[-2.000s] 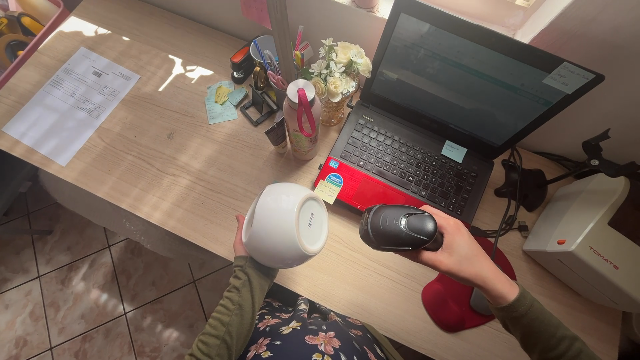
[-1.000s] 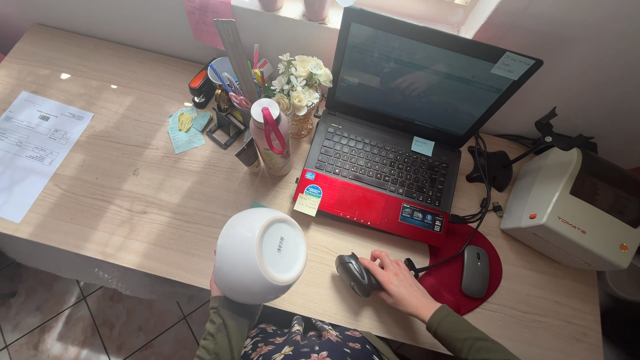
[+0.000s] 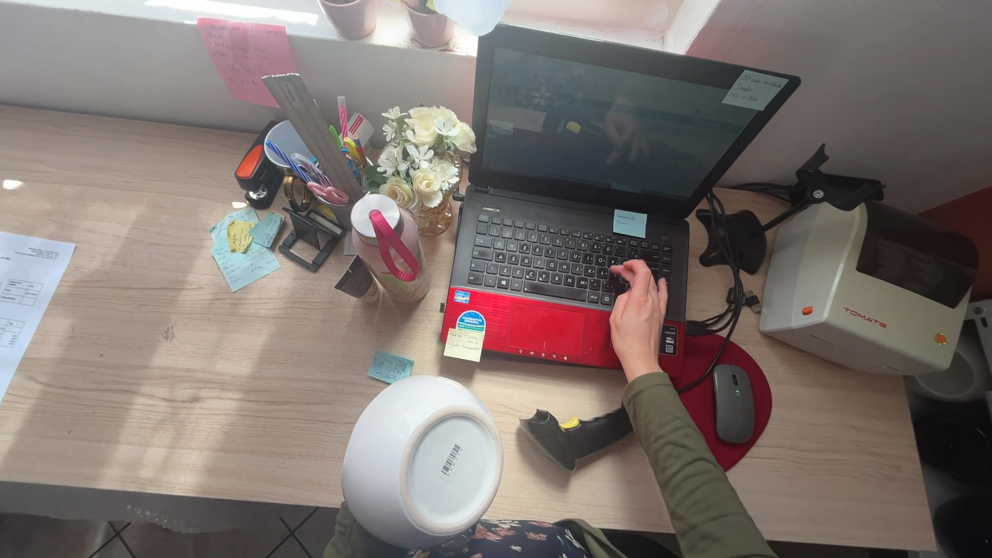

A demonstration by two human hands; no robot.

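Observation:
My right hand [image 3: 638,318] rests on the right part of the keyboard of a black and red laptop [image 3: 546,329], fingers bent over the keys, holding nothing. A white ceramic bowl [image 3: 372,457] is tilted at the desk's front edge, its base with a barcode label facing me. My left hand is hidden behind the bowl; only its green sleeve shows. Between bowl and right sleeve lies a black handheld barcode scanner [image 3: 577,438] with a yellow button. A grey mouse [image 3: 733,403] sits on a red mouse pad [image 3: 756,360].
A white label printer [image 3: 821,287] and a black stand [image 3: 732,240] are at the right. Behind the bowl are a bottle [image 3: 399,263], a vase of white flowers [image 3: 430,167], a pen holder [image 3: 337,203], a stapler [image 3: 260,167] and sticky notes [image 3: 246,263]. Printed paper [image 3: 27,294] lies far left.
My right hand held the scanner up, lowered it to the desk, and now is off it and on the keyboard. The bowl remains at the front edge, base toward me.

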